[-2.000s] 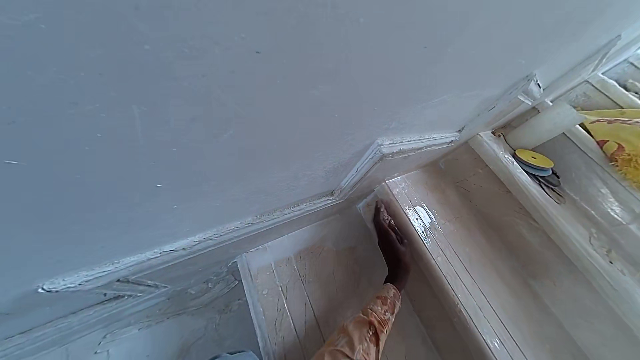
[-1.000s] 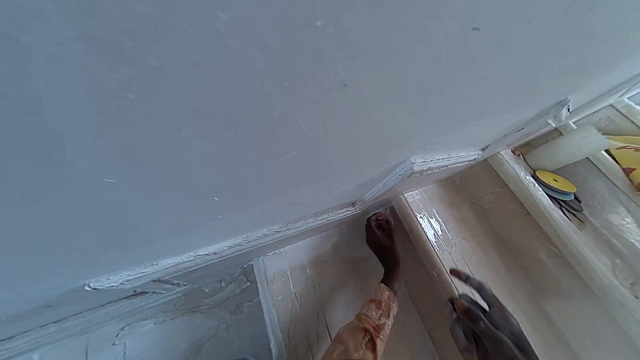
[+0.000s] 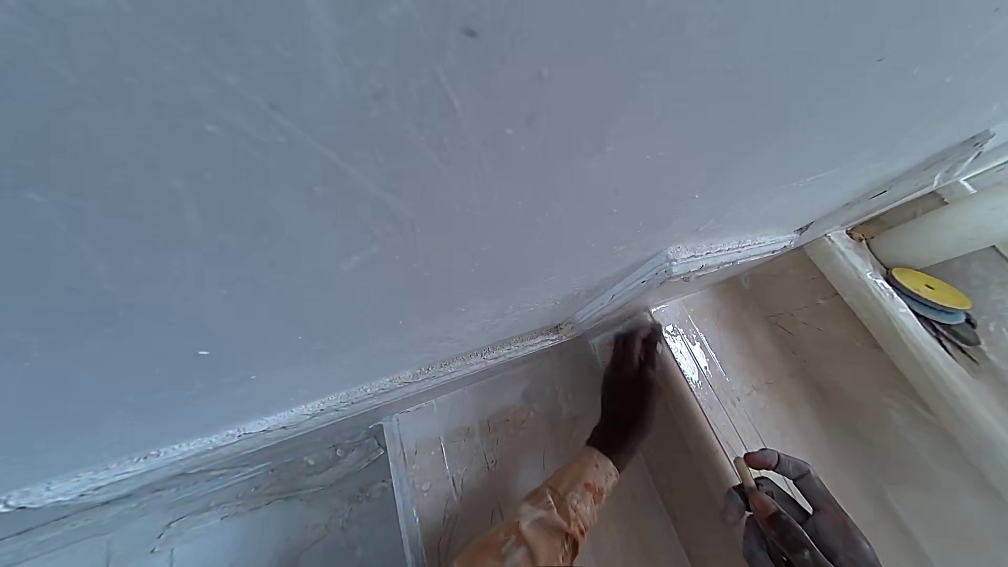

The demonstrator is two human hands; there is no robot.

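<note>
My left hand [image 3: 626, 386], in an orange patterned sleeve, reaches to the inner corner of a stone stair step [image 3: 709, 370], close against the wall skirting [image 3: 622, 295]. Its fingers are blurred, and whether they hold anything is hidden. Lower right, my right hand [image 3: 803, 516] is raised over the steps with bent fingers. A slim pale-tipped shape shows between them; I cannot tell if it is a finger or a held thing. The step edge beside my left hand has a wet, shiny patch. The skirting's top edge is rough and whitish.
A painted wall [image 3: 394, 173] fills the upper view. On a higher step at right lie stacked round discs, the top one yellow [image 3: 931, 289], beside a pale cylinder [image 3: 945, 228]. A lower step surface [image 3: 276, 504] at the left has whitish smears.
My right hand, out of view two seconds ago, came into view at lower right and remains there. My left hand stays by the step corner, its fingers changed from curled to stretched out.
</note>
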